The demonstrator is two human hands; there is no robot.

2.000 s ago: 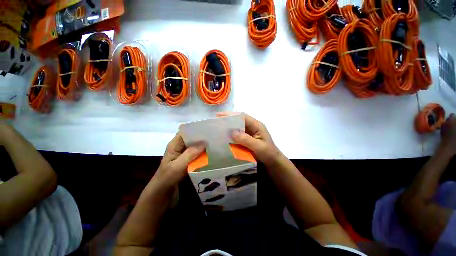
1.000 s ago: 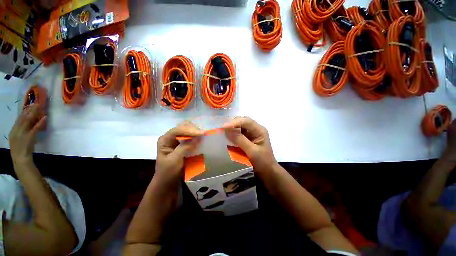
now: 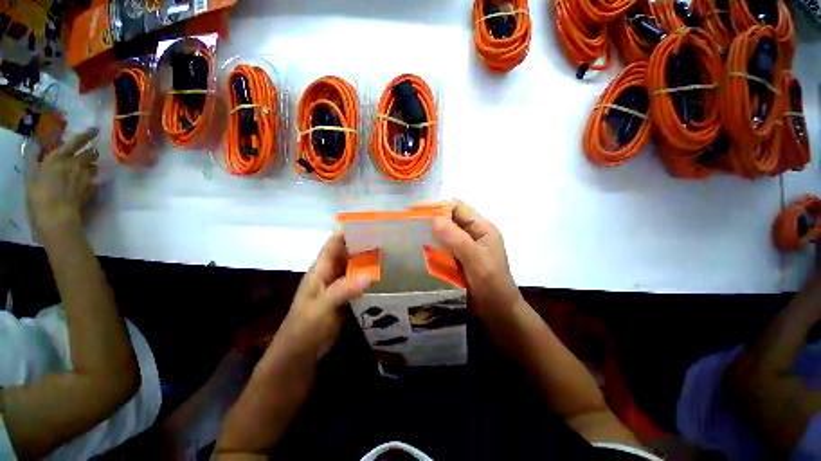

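Note:
A retail box [image 3: 414, 326], white-grey with black product pictures, is between my hands over my lap, at the table's front edge. Its end facing me is open. Two orange side flaps [image 3: 364, 266] angle out, and the grey lid flap with an orange folded edge [image 3: 392, 215] stands at the far side. My left hand [image 3: 326, 286] holds the left side, thumb by the left orange flap. My right hand [image 3: 473, 250] holds the right side, thumb on the lid flap near its orange edge. The box's underside is hidden.
Coiled orange cables in clear trays [image 3: 328, 129] stand in a row beyond the box. Another coil [image 3: 501, 32] and a pile of coils [image 3: 689, 94] lie to the right. Orange cartons [image 3: 135, 27] are at the far left. A person's hand [image 3: 63, 185] is at left; another person sits at right.
The lid flap's orange edge is now folded over, and my left hand has moved down to the box's side. The neighbour's hand and the leftmost coil have left their earlier place.

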